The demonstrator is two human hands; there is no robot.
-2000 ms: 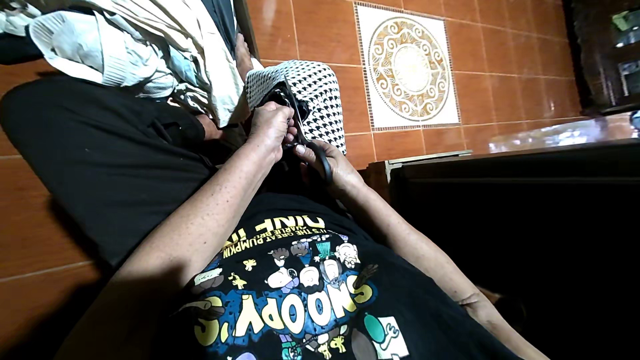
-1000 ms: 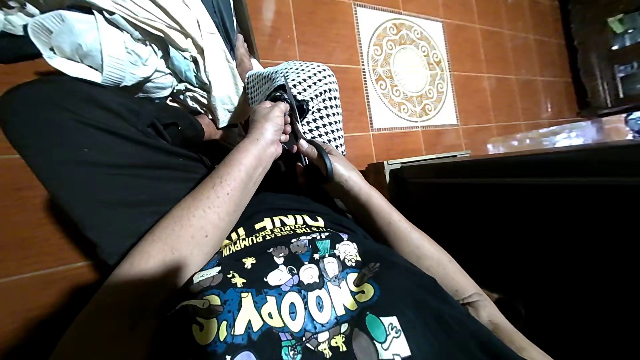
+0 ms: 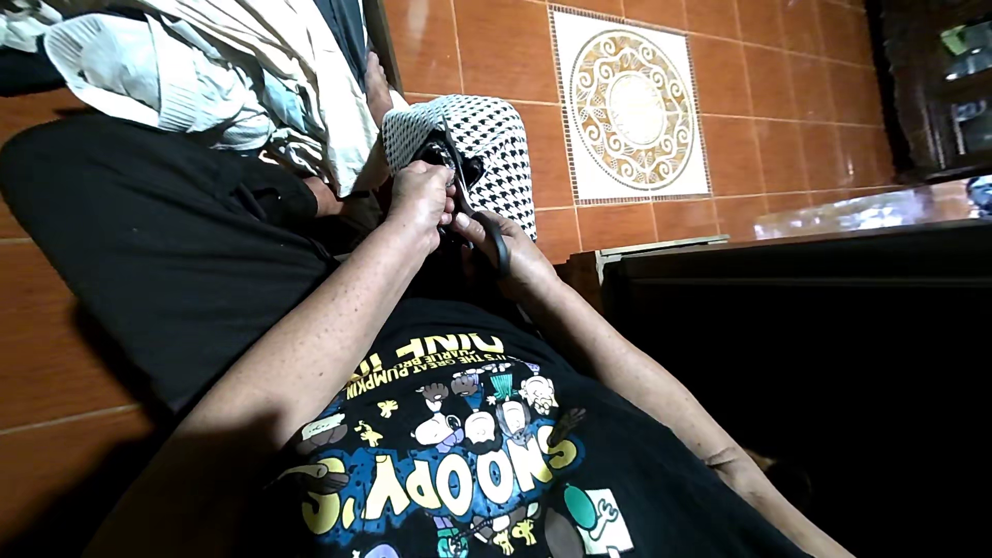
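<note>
My right hand holds a pair of black-handled scissors, with its thumb and fingers at the handle loops. Beside it, my left hand is closed on a small dark piece of material, whose exact kind cannot be told. The scissor blades point away from me, next to the left fingers. Both hands are close together over a black-and-white houndstooth fabric item, which has a dark opening or dark things in it. Whether the blades touch the material is hidden.
White and cream clothes lie heaped at the upper left, near my leg in black trousers. A patterned tile is set in the orange tiled floor. Dark furniture stands close on the right, with clear plastic beyond it.
</note>
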